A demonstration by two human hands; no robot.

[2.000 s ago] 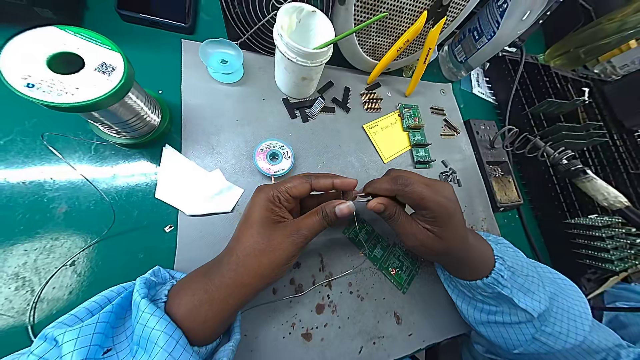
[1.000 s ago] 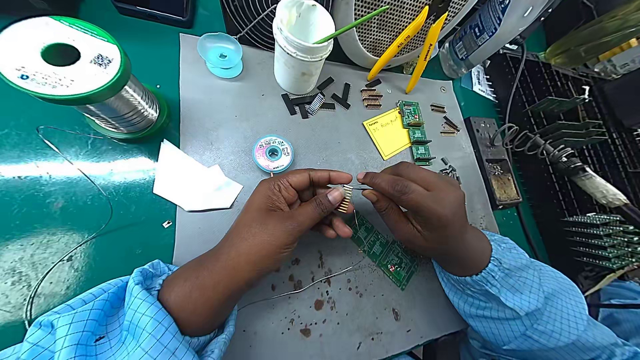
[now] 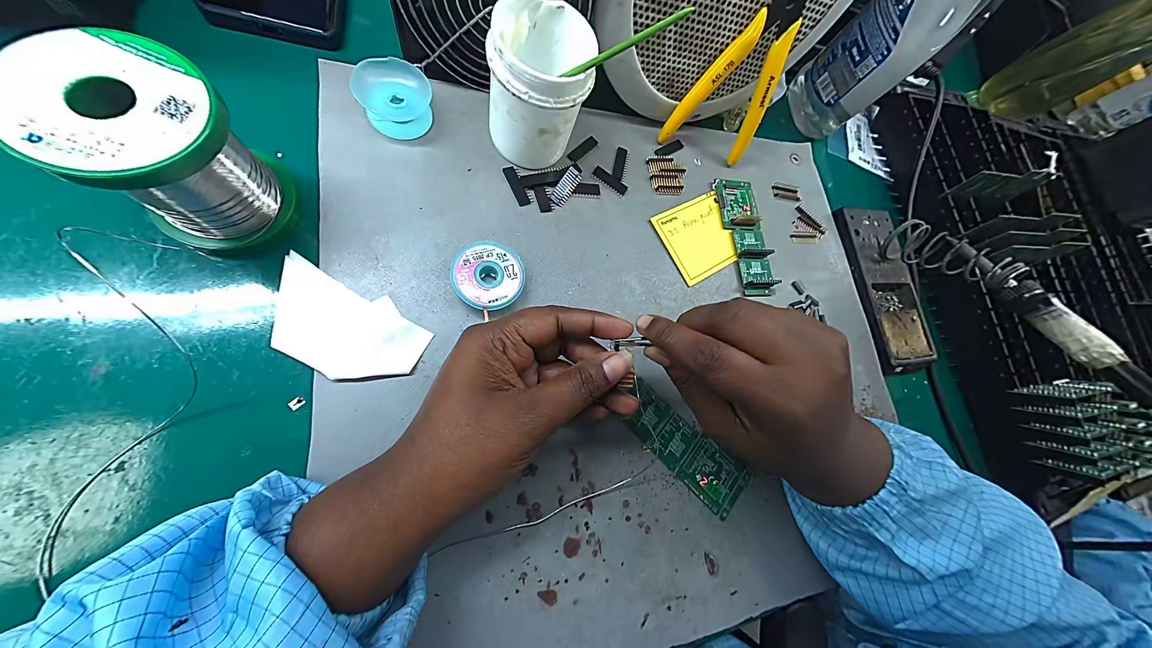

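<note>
My left hand pinches a small pin header with gold pins between thumb and fingers. Close against it, my right hand grips a small dark-and-silver piece at its fingertips; whether this is a part or a tool tip I cannot tell. Under both hands lies a green circuit board panel, its upper end partly hidden. A thin solder wire runs over the grey mat to the board. Black header strips and gold pin headers lie farther back.
A large solder wire spool stands left, near folded white paper. Desoldering braid, a white tub, yellow-handled tweezers and a yellow note beside small boards are farther back. A soldering iron holder stands right.
The pin header, spread in view at my left fingertips one second ago, now shows only in part. My hands stay close together above the board.
</note>
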